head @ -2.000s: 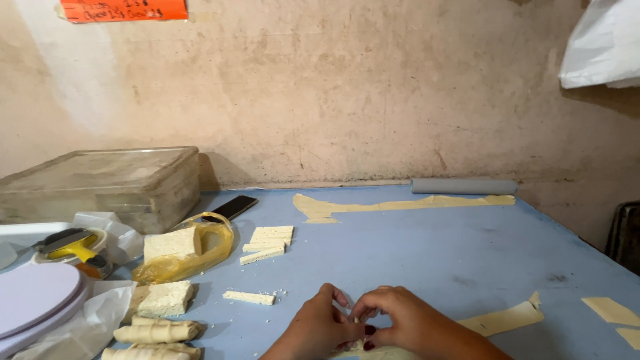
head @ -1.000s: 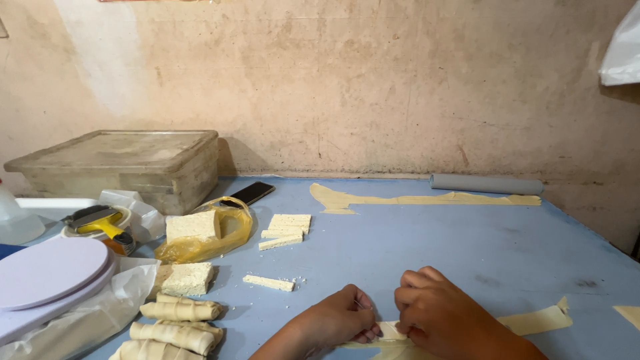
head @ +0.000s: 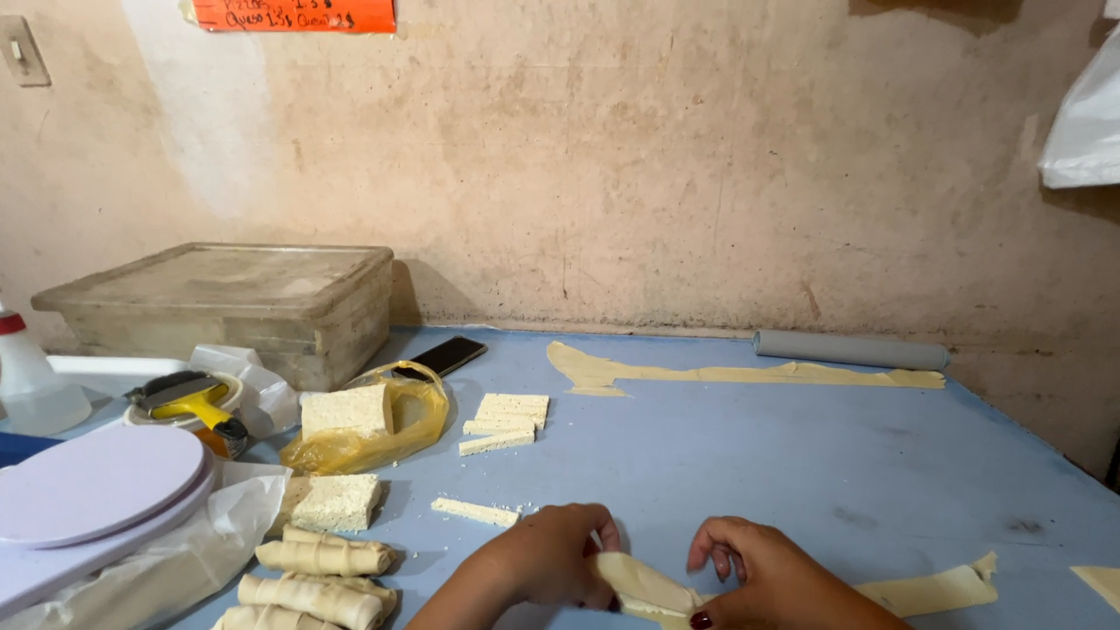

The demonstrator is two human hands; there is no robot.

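My left hand (head: 569, 551) grips the far-left end of a piece of dough (head: 647, 584) folded around a white cheese stick at the bottom centre. The thumb of my right hand (head: 744, 569) touches the dough's right end, with its other fingers raised and apart. A cheese stick (head: 475, 512) lies left of my left hand, and several more cheese strips (head: 503, 420) lie farther back. Rolled dough sticks (head: 315, 595) are piled at the bottom left. A strip of dough (head: 936, 591) extends right from behind my right forearm.
Cheese blocks (head: 337, 501) lie on the left, one in a yellow plastic bag (head: 420, 420). Behind are a phone (head: 451, 354) and a lidded plastic box (head: 227, 302). A long dough scrap (head: 682, 374) and a grey tube (head: 849, 350) lie along the back. A lilac round board (head: 96, 481) is at left.
The dough between my hands is now lifted and folded over the cheese; one second ago it lay flatter under my fingers. My right hand's fingers have spread.
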